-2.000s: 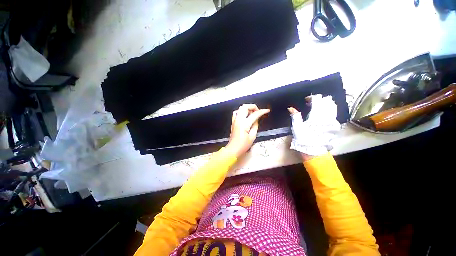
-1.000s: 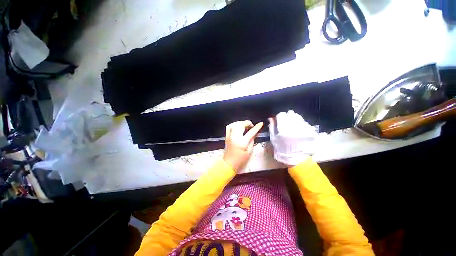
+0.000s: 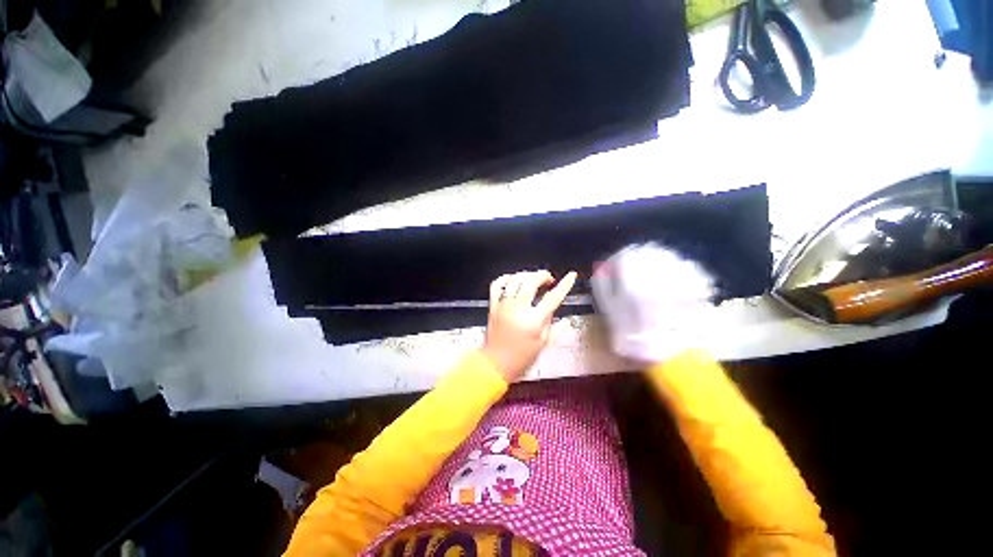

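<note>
A low pile of long black fabric strips (image 3: 414, 264) lies along the table's front edge. A thin pale grey strip (image 3: 376, 306) shows along its near side. My bare left hand (image 3: 523, 318) rests on the near edge of the pile, thumb and index finger apart; whether it pinches fabric is not clear. My right hand (image 3: 653, 299), in a white glove, is blurred over the right part of the pile; its fingers cannot be made out. A larger stack of black pieces (image 3: 457, 109) with ragged edges lies behind.
An iron (image 3: 882, 256) with an orange-brown handle lies at the right. Black scissors (image 3: 765, 60) lie at the back right. Thin whitish crumpled sheets (image 3: 142, 283) lie on the left of the white table (image 3: 272, 375). A blue thing (image 3: 967, 31) shows far right.
The gloved right hand has come from the pile's right part closer to my left hand and is now blurred. The left hand has moved slightly nearer the front edge. Less of the pale strip shows.
</note>
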